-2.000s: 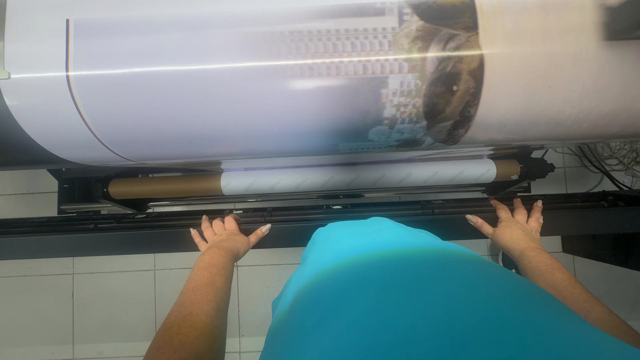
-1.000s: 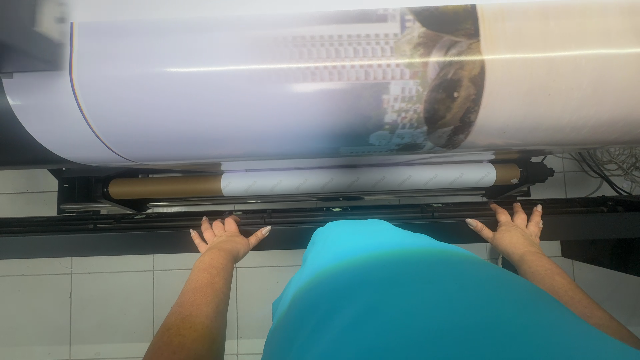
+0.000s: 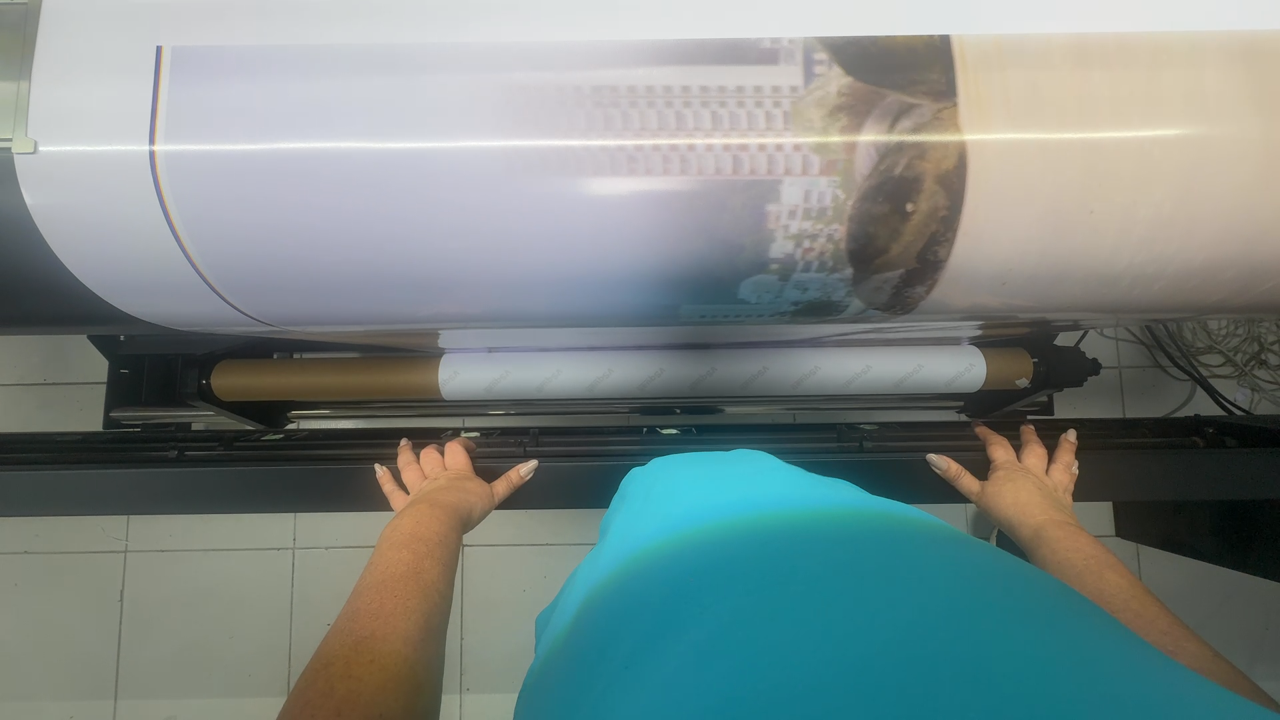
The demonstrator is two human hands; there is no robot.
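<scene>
My left hand (image 3: 440, 487) rests with spread fingers on the black front rail (image 3: 250, 485) of a large-format printer. Farther right, my right hand (image 3: 1020, 485) lies on the same rail, its fingers apart too. Neither hand holds anything. Beyond the rail, a roll of white media (image 3: 710, 372) on a brown cardboard core (image 3: 325, 380) lies level between black holders. Above it, a wide glossy printed sheet (image 3: 420, 200) curves down over the printer's front, showing pale sky, buildings and dark rocks.
Grey-white floor tiles (image 3: 210, 620) show below the rail. Tangled cables (image 3: 1215, 360) lie on the floor at the right, past the roll's black end fitting (image 3: 1075, 366). A light-coloured printer part (image 3: 15, 80) is at the top left edge.
Both hands have stayed on the rail. A dark, blurred part seen at the top left one second ago is out of view, and a light-coloured part now shows at that edge.
</scene>
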